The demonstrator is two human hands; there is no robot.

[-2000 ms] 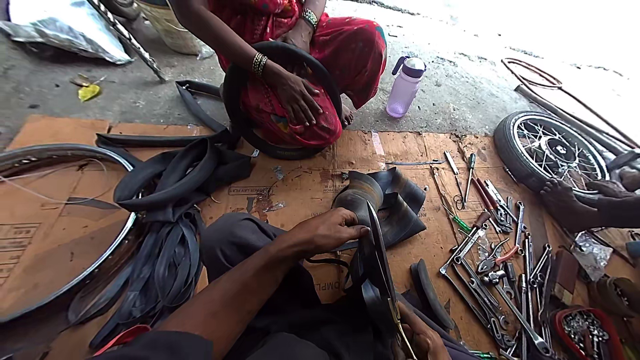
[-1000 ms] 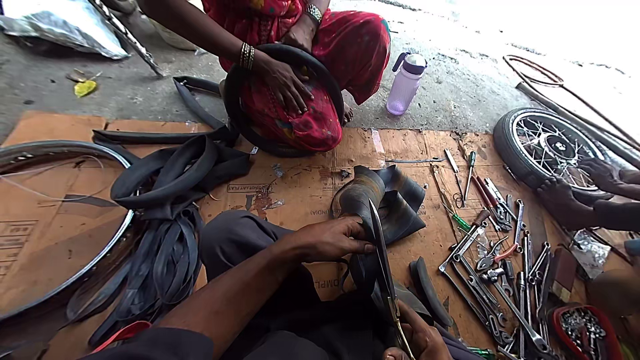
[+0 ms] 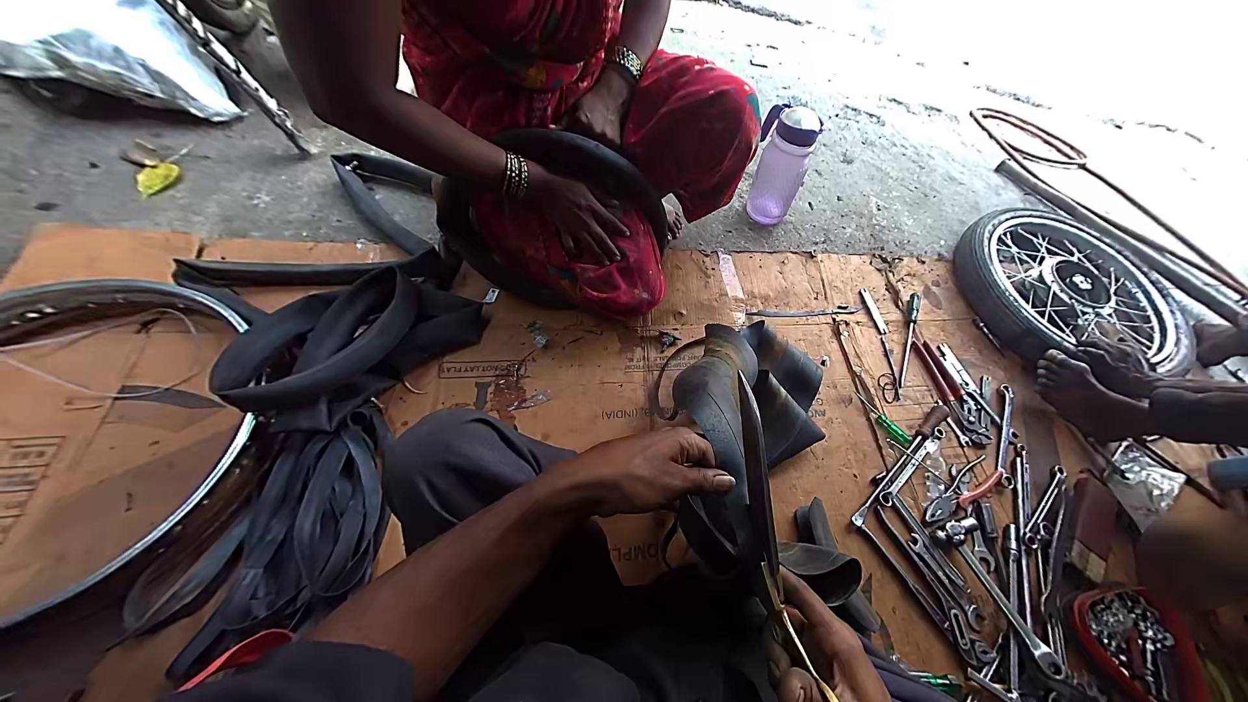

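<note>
My left hand [image 3: 658, 470] pinches the edge of a black rubber inner tube [image 3: 717, 409], which is cut flat and curls away over the cardboard. My right hand [image 3: 824, 648] grips the handles of large metal scissors [image 3: 758, 468] low at the centre. Their long blades point up and away, against the right side of the rubber; whether they are apart is hard to tell. Another piece of black rubber [image 3: 824, 565] lies beside my right hand. A heap of rubber tubes and strips [image 3: 322, 497] lies left of my knee.
Cardboard [image 3: 575, 361] covers the ground. A bare wheel rim [image 3: 219, 478] lies left; a tyred spoked wheel [image 3: 1072, 288], wrenches [image 3: 1019, 526] and a red tray [image 3: 1136, 639] of small parts are right. Another person [image 3: 575, 214] sits ahead with a tube, near a purple bottle [image 3: 780, 171]. Someone's foot [image 3: 1087, 390] rests right.
The scissors have shifted a little against the rubber, and my left hand has changed its hold on the edge. The other person's hands remain over the tube.
</note>
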